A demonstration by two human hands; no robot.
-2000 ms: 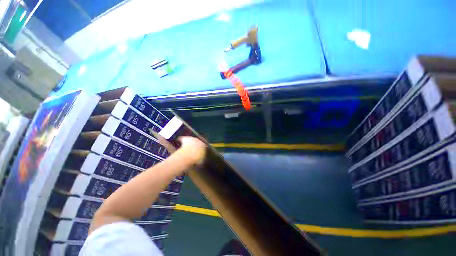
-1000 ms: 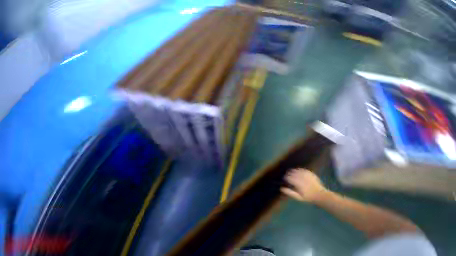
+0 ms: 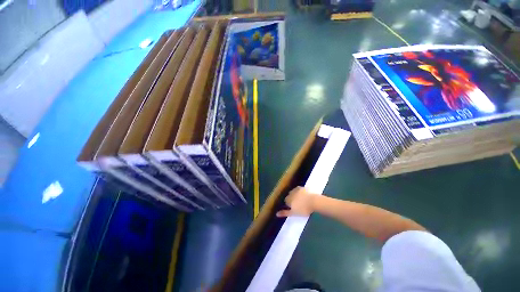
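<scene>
A TV carton (image 3: 263,218) stands open in front of me, slanting from the lower middle up to the right. Its left wall is brown, its inside is dark, and a long white flap (image 3: 278,251) runs along its right side. My right hand (image 3: 297,202) reaches in from the lower right and grips the carton at the flap's inner edge, with fingers over the dark opening. The carton's near end is cut off by the bottom of the picture. My left hand is not in view.
Several open cartons (image 3: 162,117) stand in a row at the left, beside the blue-covered bench (image 3: 63,151). Beyond them stands a carton with a blue and yellow picture (image 3: 256,50). A thick stack of flat blanks (image 3: 393,134) lies on the green floor at the right.
The view has swung from the bench with the stapler to the row and the stack. The left arm has left the picture; my right hand is on the carton, whose white flap now shows.
</scene>
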